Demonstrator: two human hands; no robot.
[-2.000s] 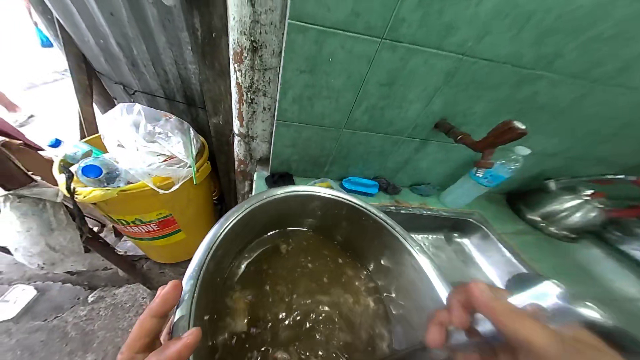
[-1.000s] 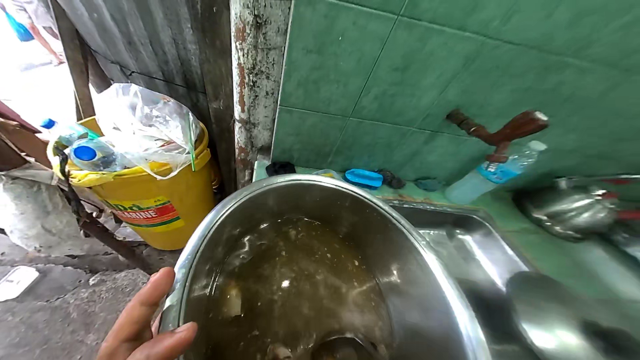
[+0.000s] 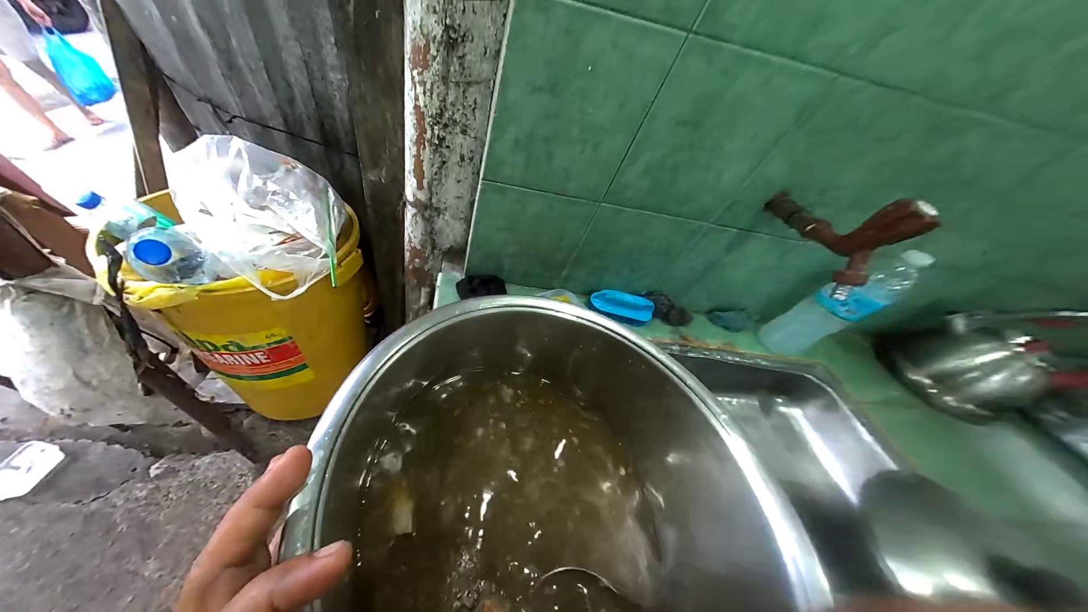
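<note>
A large round metal pot fills the lower middle of the head view, tilted, with cloudy brown liquid and bits of food in it. My left hand grips the pot's left rim, thumb inside and fingers outside. At the bottom of the liquid shows a curved metal edge, perhaps a ladle, partly under the surface. Of my right hand only a blurred sliver appears at the bottom right edge, so its hold is hidden. Behind the pot lies a steel sink.
A yellow bucket with plastic bottles and a clear bag stands at left. A rusty faucet juts from the green tiled wall. A plastic bottle, a blue brush and metal cookware rest on the ledge. A person's legs show far left.
My right hand, seen over the pot's right side two seconds ago, has moved down almost out of view. The left hand stays on the rim.
</note>
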